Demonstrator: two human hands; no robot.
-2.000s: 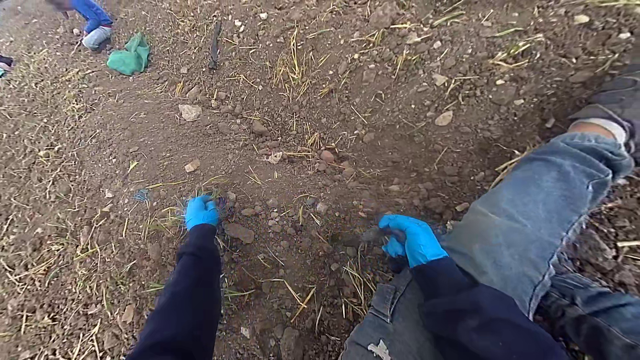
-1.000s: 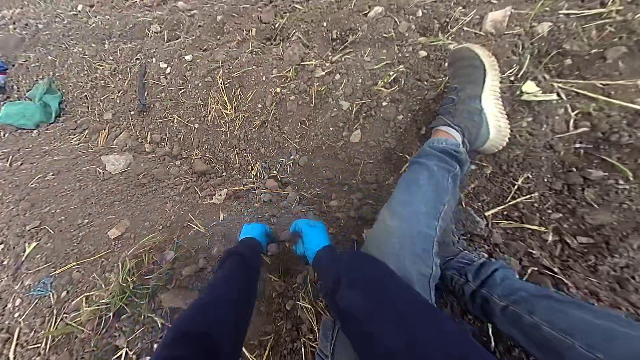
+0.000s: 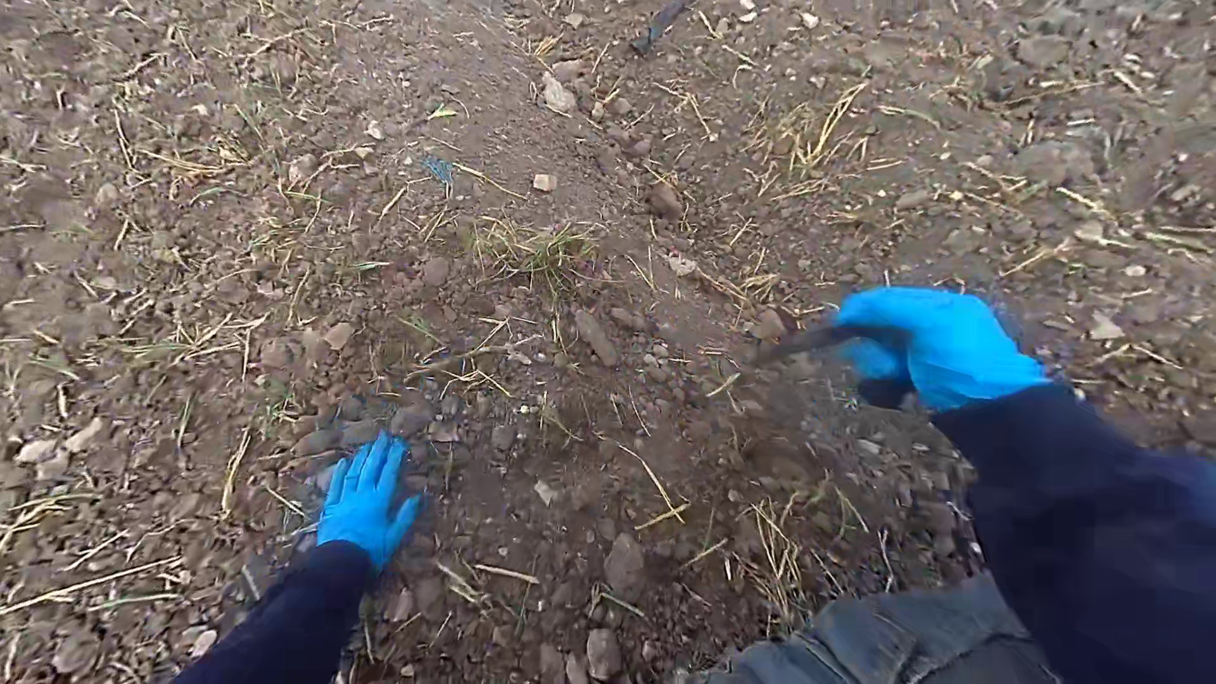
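My left hand, in a blue glove, rests palm down with its fingers apart on stony soil at the lower left. My right hand, also gloved in blue, is closed around a dark, narrow tool at the right. The tool's thin end points left, over the loose soil; blur hides its exact kind. Between the hands lie stones, dry straw and brown earth.
A grass tuft grows above the middle, with a scrap of blue fibre to its upper left. A dark strip lies at the top. My jeans-covered leg is at the lower right.
My hands were close together a second ago; now they are far apart, the left one spread on the soil to the left. The view has shifted a lot.
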